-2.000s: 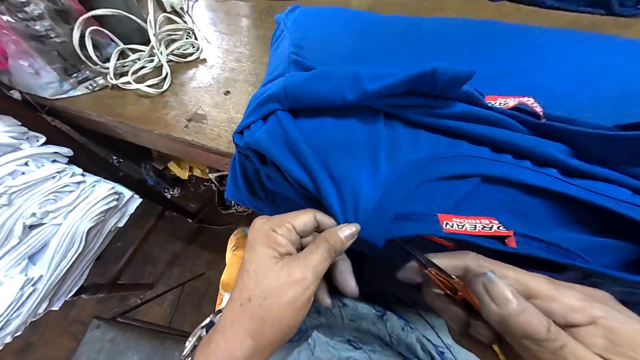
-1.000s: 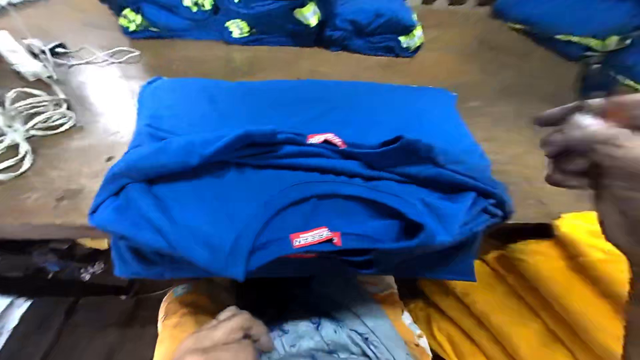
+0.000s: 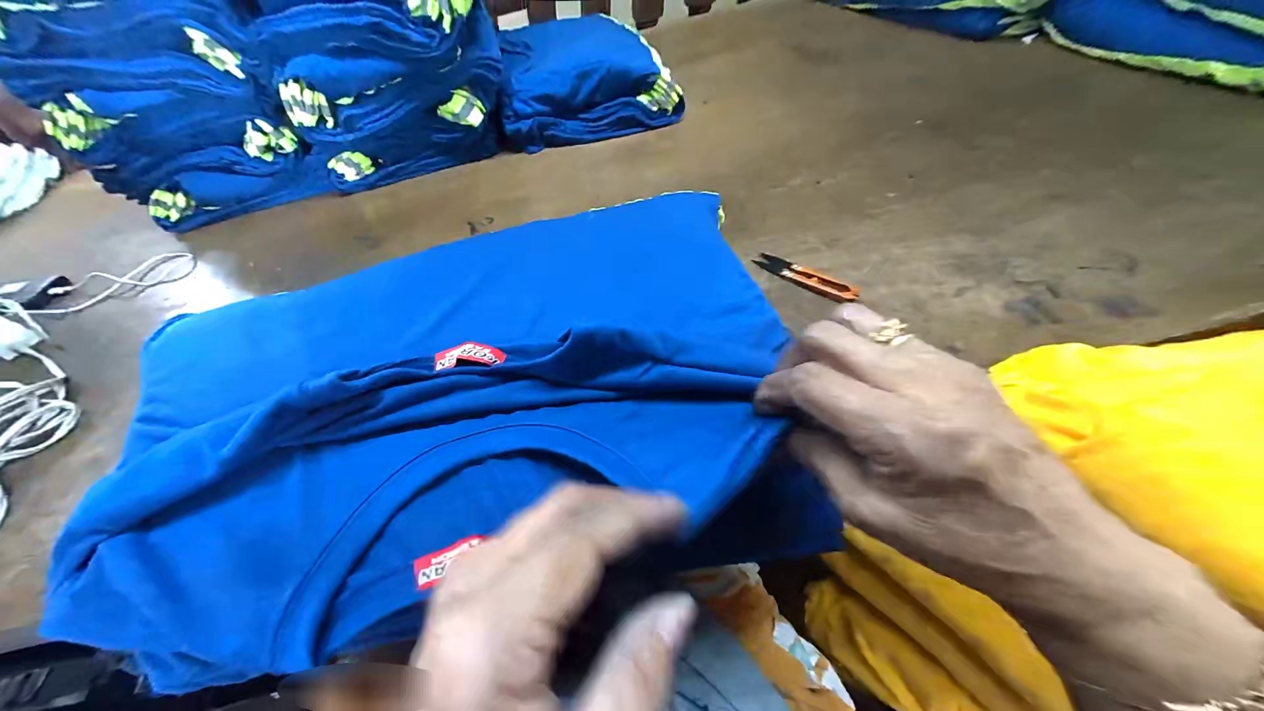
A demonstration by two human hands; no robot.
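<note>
A pile of blue T-shirts (image 3: pixel 513 257) lies on the wooden table, the front one with its round neckline toward me and a red neck label (image 3: pixel 446 563) inside. Another red label (image 3: pixel 470 356) shows on the shirt behind. My right hand (image 3: pixel 889 425), wearing a ring, grips the blue fabric at the right side of the pile. Blurred, my left hand (image 3: pixel 563 592) is over the front neckline with thumb and fingers apart; whether it touches cloth is unclear. Orange thread snips (image 3: pixel 807 277) lie on the table just beyond my right hand.
Stacked blue garments with yellow-green trim (image 3: pixel 375 89) stand at the back left, and more blue ones (image 3: pixel 1145 30) at the back right. Yellow fabric (image 3: pixel 1145 444) lies at the right. A white cable (image 3: pixel 35 395) is coiled at the left. Part of another person's hand (image 3: pixel 20 123) shows at the far left.
The snips, in my right hand two seconds ago, now lie on the table. My right hand has come from the right onto the shirt. My left hand has moved up over the neckline.
</note>
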